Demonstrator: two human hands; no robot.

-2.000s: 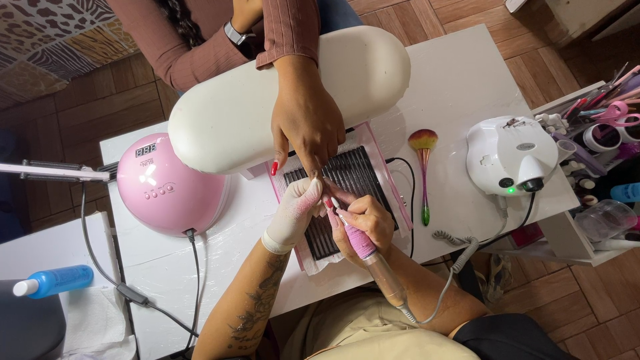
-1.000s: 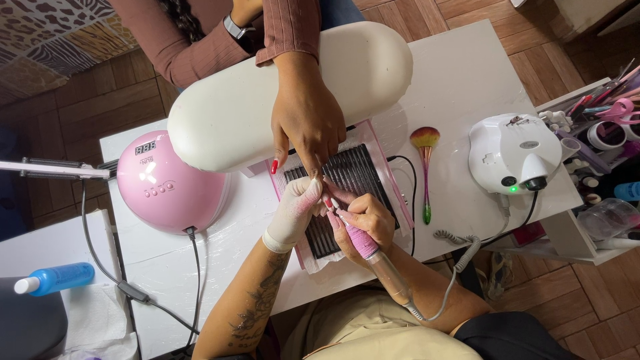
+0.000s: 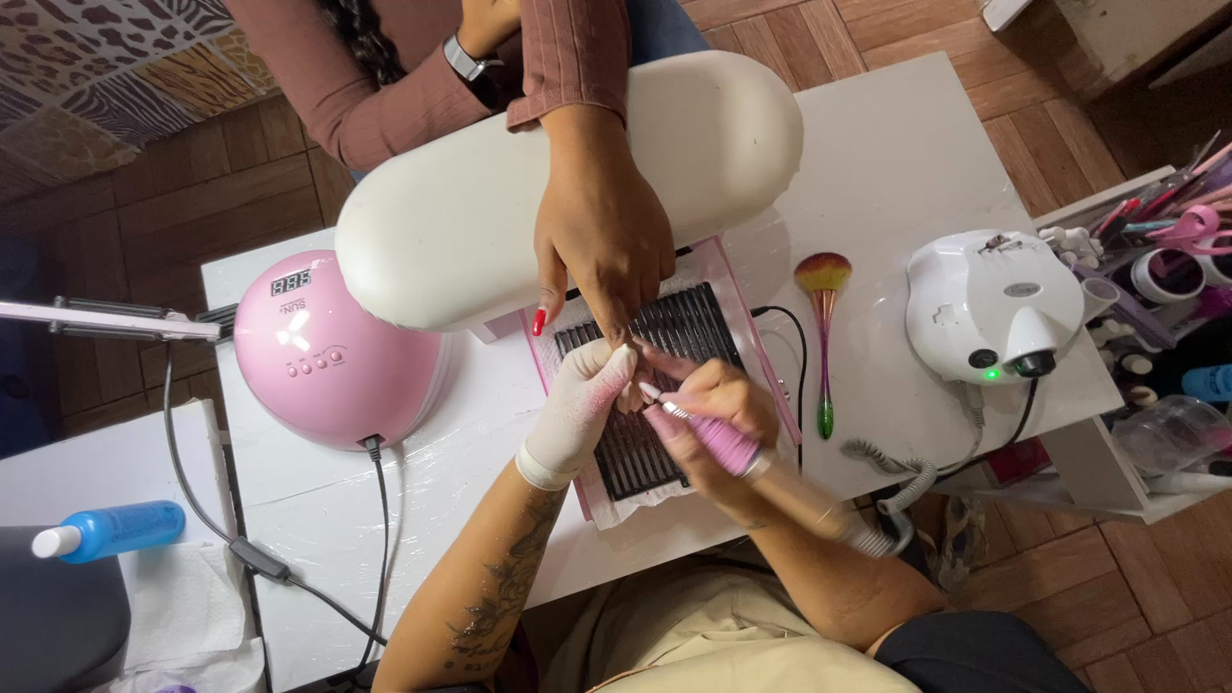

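My left hand (image 3: 582, 399), in a white glove dusted with red, grips a fingertip of the other person's hand (image 3: 606, 221). That hand reaches over a cream armrest cushion (image 3: 712, 144); one of its nails is red. In my bare right hand (image 3: 722, 414) is an electric nail drill handpiece (image 3: 727, 445) with a pink grip, its tip close to the held finger. Both my hands are above a nail dust collector (image 3: 707, 318) with a black slatted grille. The exact contact of the bit is hidden by fingers.
A pink nail lamp (image 3: 332, 356) stands left on the white table (image 3: 895, 144). To the right are a colourful fan brush (image 3: 824, 337) and the white drill control unit (image 3: 991, 298) with its coiled cord. A supply cart (image 3: 1145, 462) is at far right, a blue bottle (image 3: 130, 529) at far left.
The handpiece has tilted a little in my right hand, and its rear end is blurred now. My left hand keeps its hold on the other person's finger.
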